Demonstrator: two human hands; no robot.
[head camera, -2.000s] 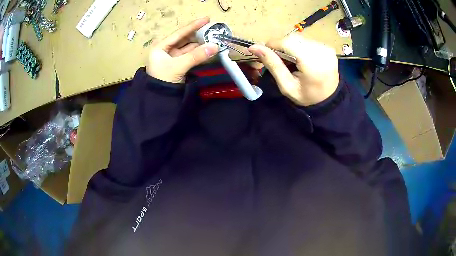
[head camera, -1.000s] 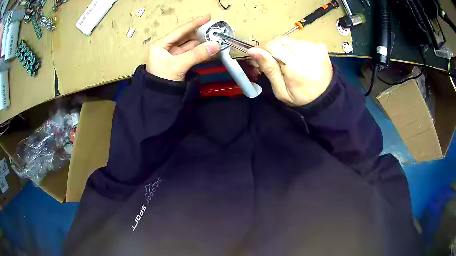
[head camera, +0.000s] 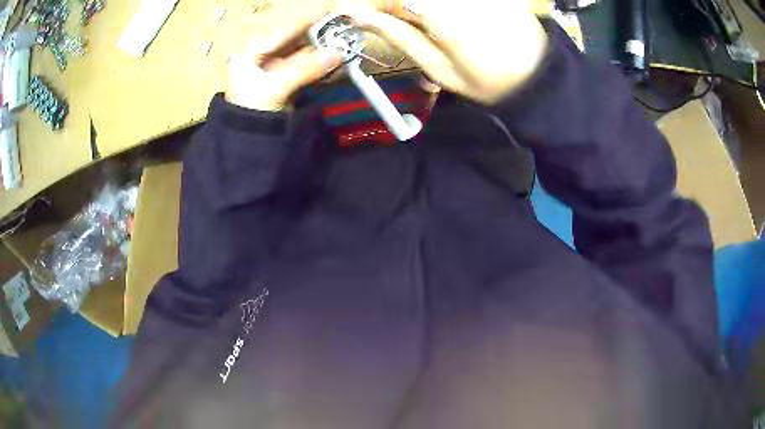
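Note:
The white device housing (head camera: 382, 102) is held over the bench's front edge, its round open head up and its slim handle slanting down to the right. My left hand (head camera: 281, 71) grips the head from the left side. A thin dark wire (head camera: 386, 62) sticks out beside the head. My right hand (head camera: 461, 42) is blurred, cut by the top edge of the picture, and reaches over the top of the head. Its fingertips are partly out of view, and I cannot tell whether it still holds the tweezers.
The tan bench (head camera: 159, 92) curves across the top. A green circuit board panel (head camera: 47, 102) and white housings (head camera: 10, 151) lie at left, a white cover (head camera: 147, 27) at upper left. A black-handled tool (head camera: 635, 38) lies at upper right. Cardboard boxes (head camera: 153, 243) stand below on both sides.
My right hand has moved up and left over the housing's head, and the tweezers no longer show. The housing and my left hand sit a little higher and further left. The view has shifted.

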